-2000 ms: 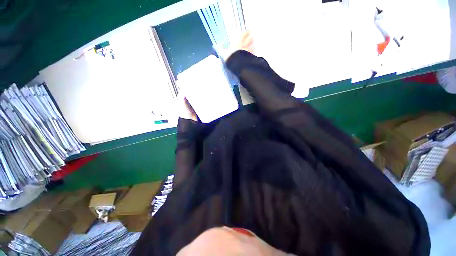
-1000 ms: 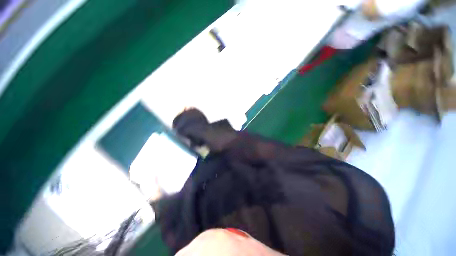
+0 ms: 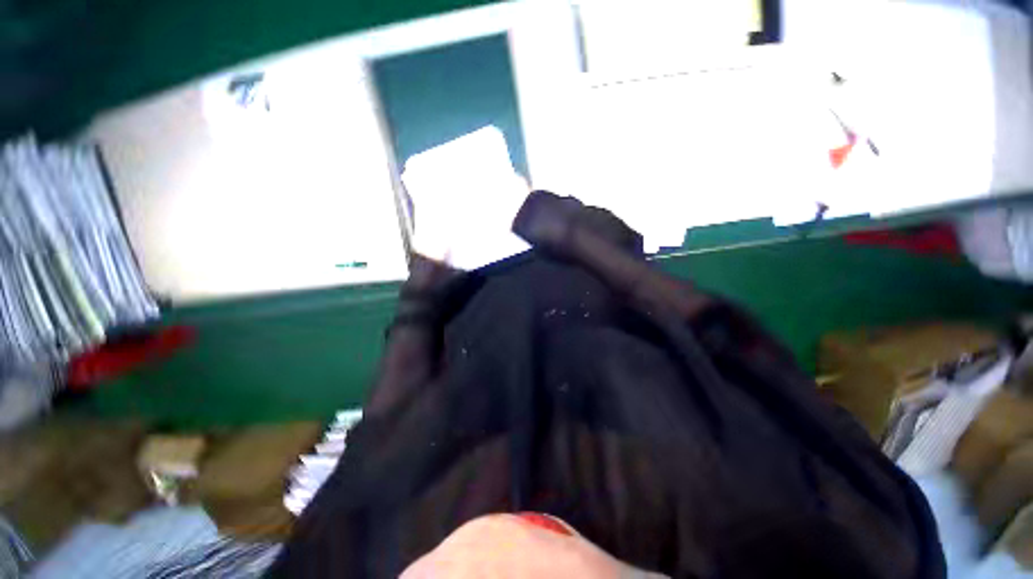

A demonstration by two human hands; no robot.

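Note:
A white panel with rounded corners lies tilted against the front of my body, over the near part of a green bench gap. My left hand is at its lower left edge, mostly washed out, and holds it there. My right sleeve ends at the panel's right edge; my right hand is lost in the glare, so its fingers and grip do not show. Large white sheets lie on the bench to the right, with more at the left.
A stack of panels stands at the far left. A black piece is at the back right. A red-orange item lies on the right sheets. Brown cartons stand on the floor behind the bench edge.
The view swung away and came back. My right hand has drawn from the back of the bench to the panel. The pale strips beside the green gap no longer show.

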